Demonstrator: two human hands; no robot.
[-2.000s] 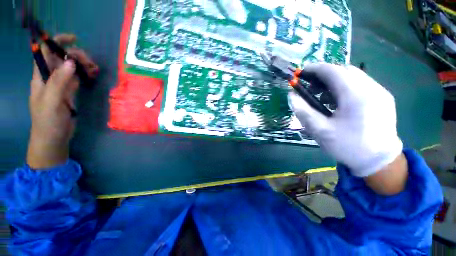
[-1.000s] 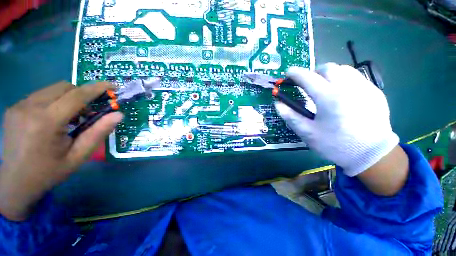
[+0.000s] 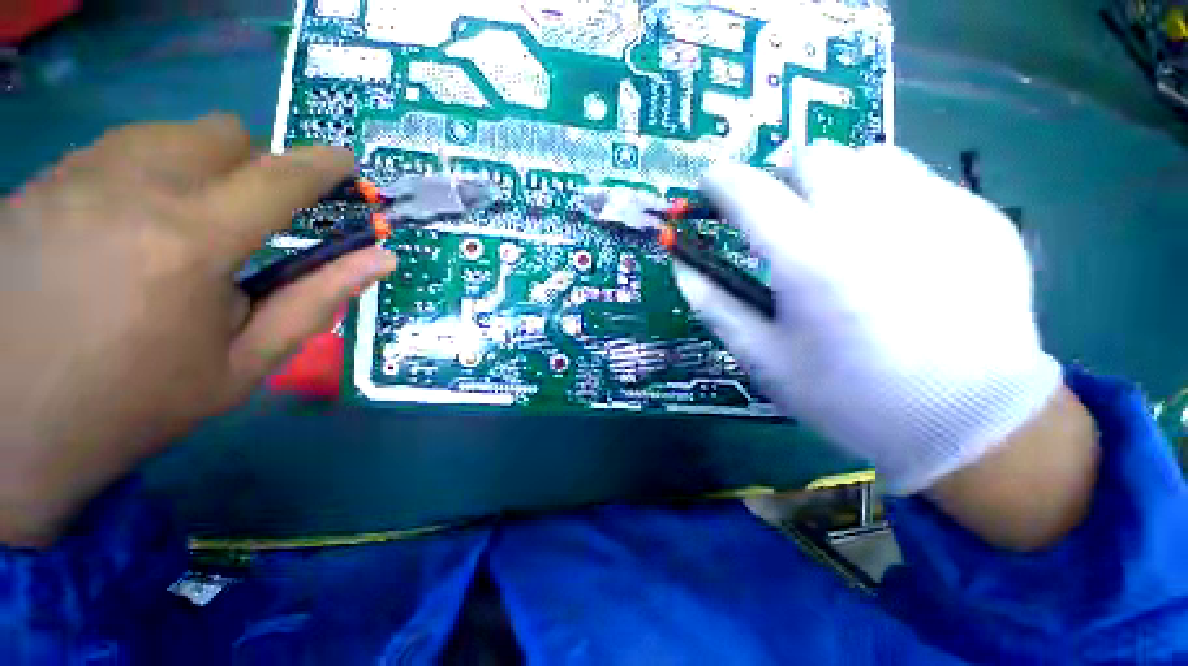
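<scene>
A large green printed circuit board (image 3: 521,306) with silvery solder areas and a white border lies in front of me, solder side up. My bare left hand (image 3: 156,286) is closed around the black handles of diagonal cutters (image 3: 430,199); their silver jaws point right over the middle of the board. My right hand (image 3: 873,299), in a white knit glove, is closed around a second pair of diagonal cutters (image 3: 629,208); their jaws point left over the same row. The two jaw tips are a short gap apart. Whether they touch any lead is too small to tell.
A red support (image 3: 310,368) shows at the board's lower left corner. The green mat (image 3: 521,462) has a yellow-taped front edge. A small black object (image 3: 971,169) lies right of the board, partly behind my glove. Blurred equipment stands at the upper right.
My left hand has come from the far left onto the board and moved right with its cutters. The right cutters have shifted left. The board's place in view has shifted.
</scene>
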